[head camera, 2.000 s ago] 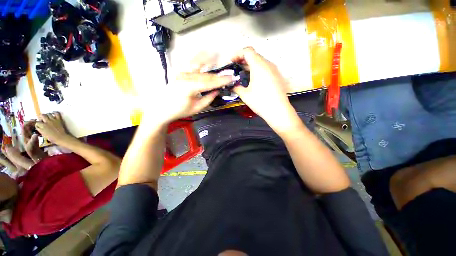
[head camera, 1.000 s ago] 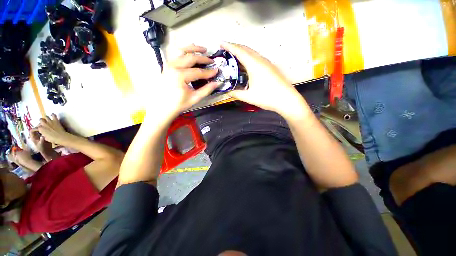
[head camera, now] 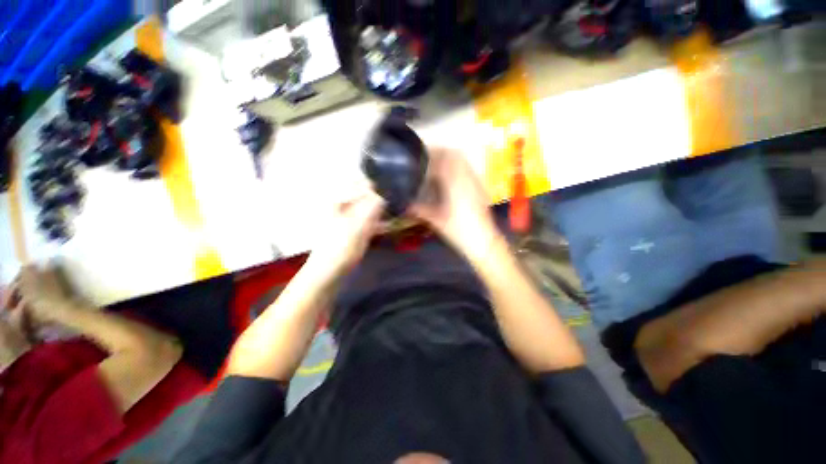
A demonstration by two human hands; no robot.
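A black rounded housing (head camera: 395, 165) is upright or tilted above the bench's front edge, its smooth outer side towards me. The picture is blurred. My right hand (head camera: 450, 195) holds the housing at its lower right side. My left hand (head camera: 355, 234) is just below and left of the housing, its fingers near the lower end; blur hides whether they touch it. The inside of the housing is hidden.
A pale grey metal box (head camera: 312, 101) stands behind the housing. Part-built units (head camera: 389, 62) crowd the back; more black units (head camera: 122, 113) are at left. A red-handled tool (head camera: 519, 195) lies at the bench edge. People sit at both sides.
The housing has turned from its open silvery side to its smooth black side. My left hand has moved off its top and down. The view has shifted, showing more of the bench's back.
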